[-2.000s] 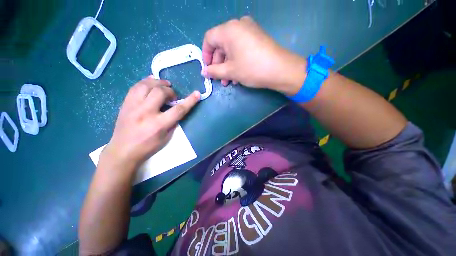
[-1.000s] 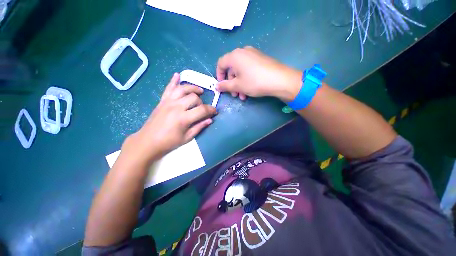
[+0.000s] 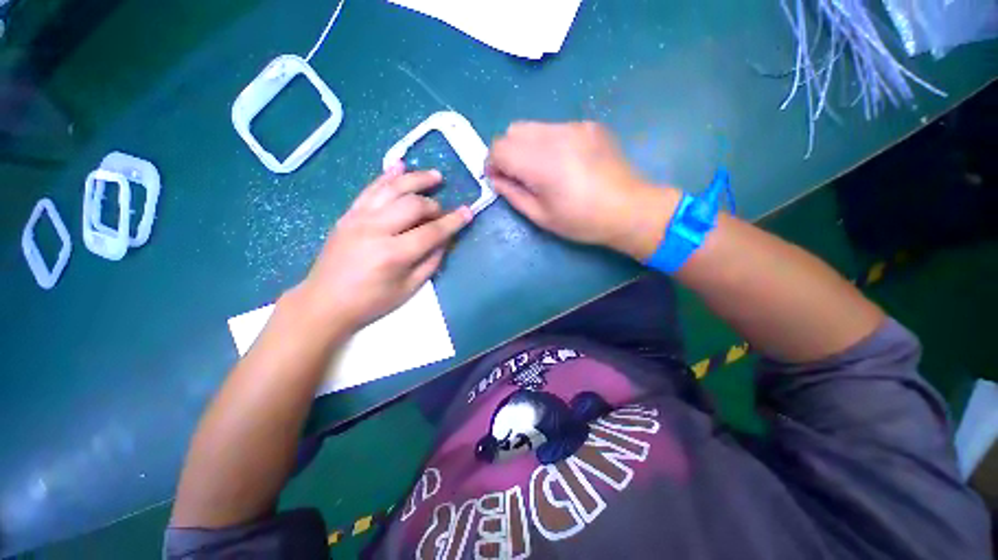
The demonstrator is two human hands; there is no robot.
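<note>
A white plastic frame [image 3: 450, 123] with a large open centre lies on the dark green bench top. My left hand [image 3: 389, 243] holds it at its left side and near corner, fingers partly over the opening. My right hand [image 3: 564, 181], with a blue wrist strap [image 3: 687, 232], is at the frame's right side, fingertips bunched against its edge. Whether a small piece or lead is pinched there is hidden by the fingers. A faint thin line shows on the bench just beyond the frame.
Another frame [image 3: 245, 107] with a lead sticking out lies beyond at left, more frames [image 3: 143, 202] farther left. A white sheet [image 3: 410, 334] lies near the table edge, partly under my left forearm. White sheets [image 3: 509, 24], loose strands [image 3: 840, 66] and a clear bag [image 3: 950, 22] lie at the far side.
The frame has turned and more of it shows. My left fingers have shifted along it. My right hand has rolled over, its fingers more closed at the frame's right side.
</note>
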